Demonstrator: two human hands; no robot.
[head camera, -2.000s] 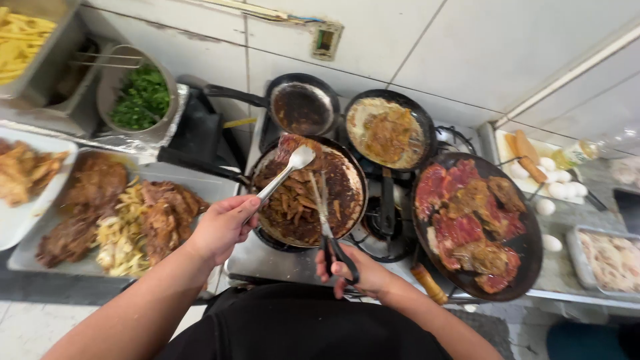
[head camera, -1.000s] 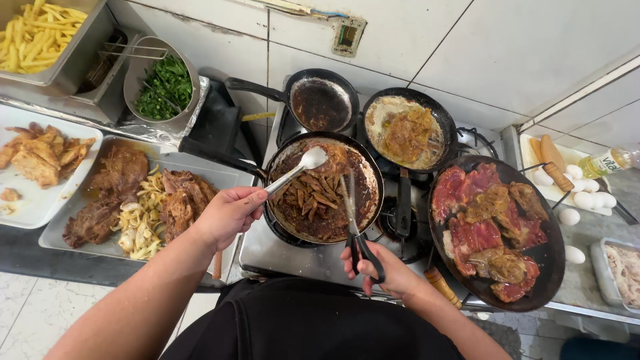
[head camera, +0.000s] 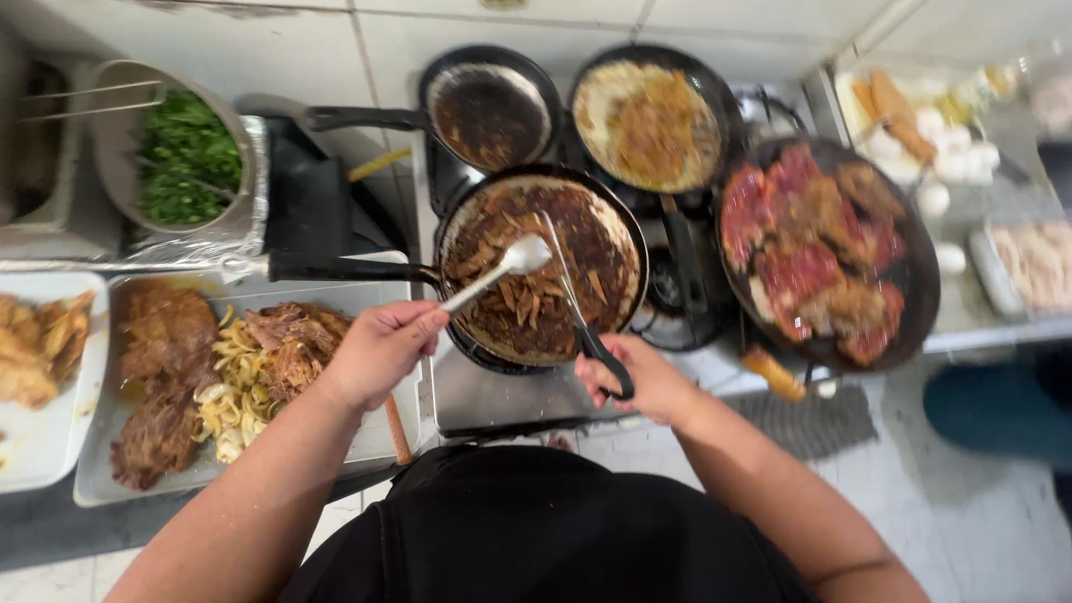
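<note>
My left hand (head camera: 387, 350) grips a pale metal utensil, tongs or a spoon (head camera: 496, 270), whose rounded end is over a frying pan (head camera: 626, 251) on the stove. Brown meat strips (head camera: 532, 297) lie in that pan, which has a dark, crusted bottom. My right hand (head camera: 630, 378) holds black-handled scissors (head camera: 572, 293) by the handles, at the pan's near right side. The blades point up and left over the pan, beside the utensil's end. Whether the blades touch the meat cannot be told.
Behind stand a small black frying pan (head camera: 488, 109) and one with browned food (head camera: 662, 126). A large pan of meat (head camera: 837, 251) is at right, near eggs (head camera: 933, 199). At left are a tray of cooked meat and onions (head camera: 92, 469), a white tray (head camera: 50, 481) and a pot of chopped greens (head camera: 188, 159).
The piece of meat at the utensil's end two seconds ago no longer shows there. Both hands keep hold of their tools over the same pan. The view has shifted.
</note>
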